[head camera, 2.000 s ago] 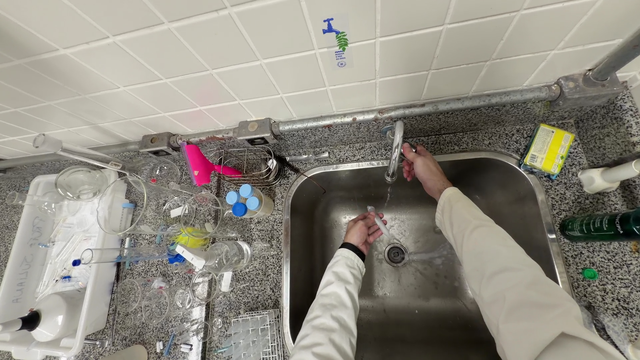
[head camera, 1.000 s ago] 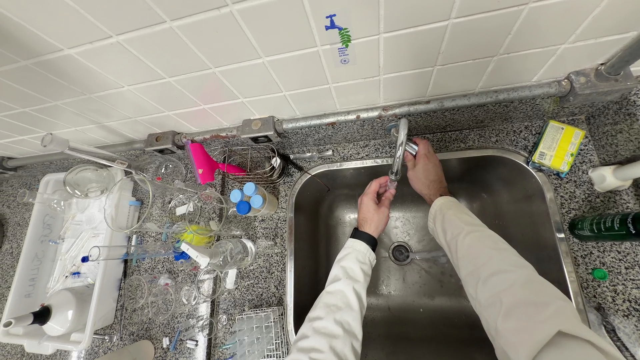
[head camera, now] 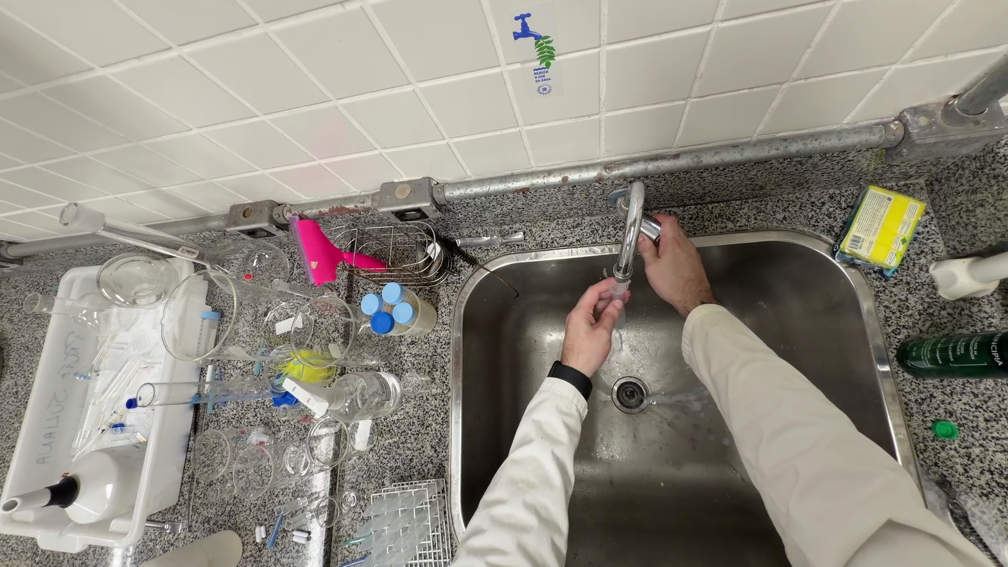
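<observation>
My left hand [head camera: 592, 324] pinches a small clear tube [head camera: 618, 289] right under the spout of the chrome faucet [head camera: 631, 228]. Water runs down below it into the stainless steel sink [head camera: 535, 457], near the drain [head camera: 631, 394]. My right hand [head camera: 676, 264] is closed around the faucet's chrome handle [head camera: 650, 227], just right of the spout. Both forearms wear pale coat sleeves, and a black band circles the left wrist. The fingers partly cover the tube.
Left of the sink stand glass beakers [head camera: 201, 315], blue-capped tubes [head camera: 402, 309], a wire basket [head camera: 394, 252], a pink squeegee [head camera: 321, 250], a tube rack [head camera: 409, 520] and a white tray [head camera: 169, 457]. On the right lie a yellow sponge pack [head camera: 883, 227], a green bottle [head camera: 953, 354] and a green cap [head camera: 945, 429].
Since two seconds ago, my left hand has moved up from near the drain to the spout with the tube. My right hand remains at the faucet handle.
</observation>
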